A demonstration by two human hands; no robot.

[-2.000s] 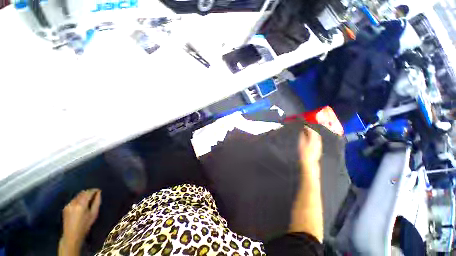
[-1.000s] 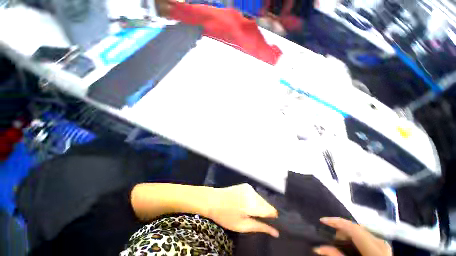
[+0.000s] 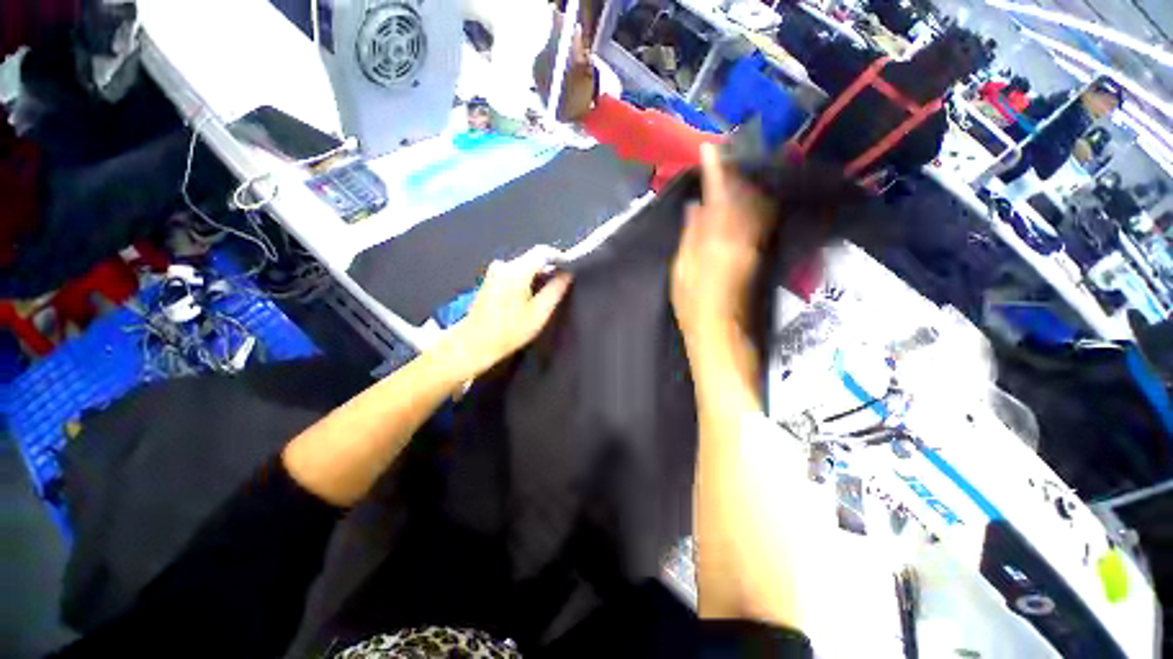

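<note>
A large dark grey cloth panel is held up in front of me, over the table, and hangs down towards my lap. My left hand grips its upper left edge. My right hand is raised at its upper right part, blurred by motion, with the cloth bunched around the fingers. A dark strip of cut cloth with blue at its edge lies on the table beyond my left hand. The white sewing machine with "JACK" lettering is at the right, its foot area partly seen.
A red cloth lies at the far side. A grey fan-vented box, a keypad block and a dark phone are upper left. A blue crate with cables and a dark cloth heap are left. Thin dark tool lies lower right.
The view has turned. Both hands have risen from the lap area over the table, lifting the dark cloth and spreading it between them.
</note>
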